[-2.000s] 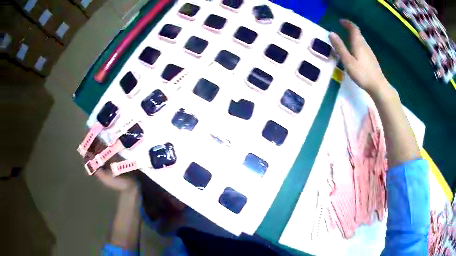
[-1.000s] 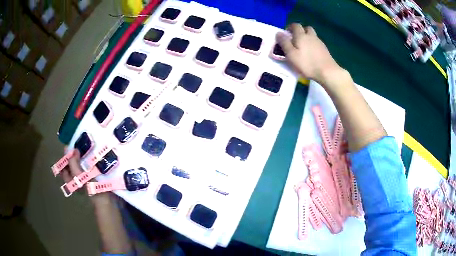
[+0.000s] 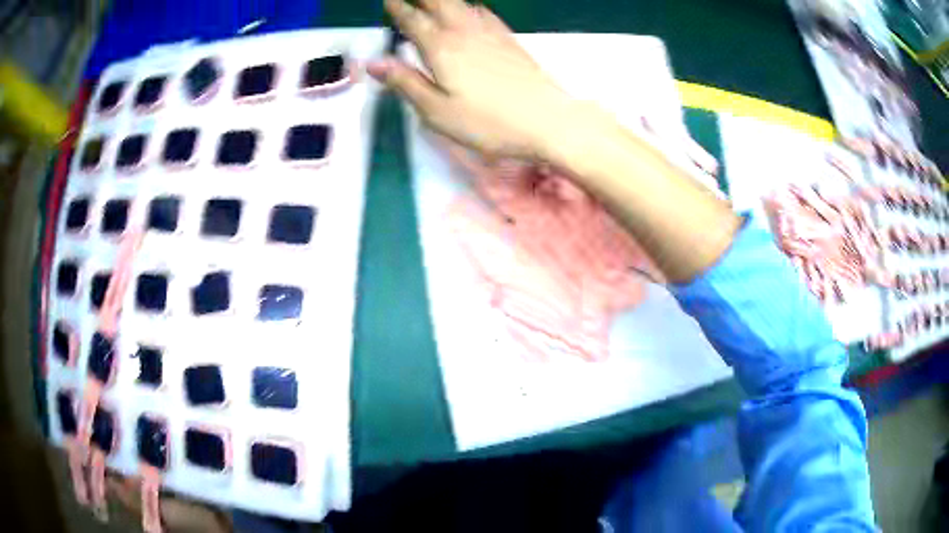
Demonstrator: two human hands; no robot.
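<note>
The white foam tray (image 3: pixel 349 260) at the left holds rows of dark-screened watch bodies (image 3: pixel 292 224) with pink rims. Pink straps (image 3: pixel 151 500) hang over its lower left edge, and another strap (image 3: pixel 122 273) lies across the rows. My right hand (image 3: pixel 458 83) is blurred, palm down with fingers apart, beyond the tray's far right corner; I see nothing in it. My left hand (image 3: pixel 182 512) is mostly hidden under the tray's near left edge, so its grip cannot be told.
A blurred pile of pink straps (image 3: pixel 557 245) lies on a white foam sheet (image 3: pixel 489 411) under my right forearm. More pink straps (image 3: pixel 822 224) lie on a sheet further right, beside rows of strapped watches (image 3: pixel 916 245). A blue mat (image 3: pixel 208 19) is at the far left.
The view has swung right. The tray now sits squarer in view, further left. My right hand has come off the tray's far right corner. My left hand is now more hidden.
</note>
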